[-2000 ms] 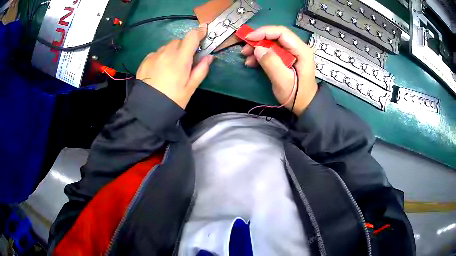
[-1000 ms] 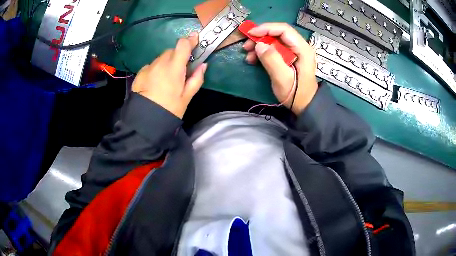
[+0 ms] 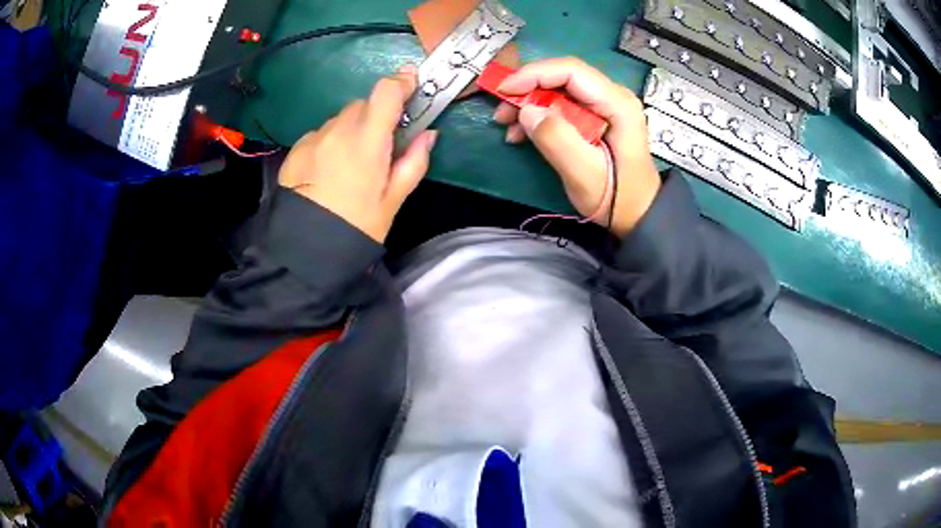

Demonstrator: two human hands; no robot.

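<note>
A grey metal strip (image 3: 454, 64) with a row of round features lies tilted over a reddish-brown copper plate (image 3: 430, 21). My left hand (image 3: 356, 150) holds the strip's near end between thumb and fingers. My right hand (image 3: 583, 134) holds a red pen (image 3: 562, 110) like a pencil. The pen's front end is at the strip's right edge; its tip and any contact are hidden. A thin red and dark wire trails from the pen past my right wrist.
Grey strips (image 3: 727, 157) lie at the right, with a short bright strip (image 3: 869, 208) beyond them and a pale frame (image 3: 898, 113) behind. A black and silver box (image 3: 144, 77) stands at the left. A black cable (image 3: 299, 43) runs from it to the plate.
The strip moved down-left, then back slightly up-right, with my left hand. The red pen's front end has come slightly down and left to the strip's edge. Both hands keep their hold.
</note>
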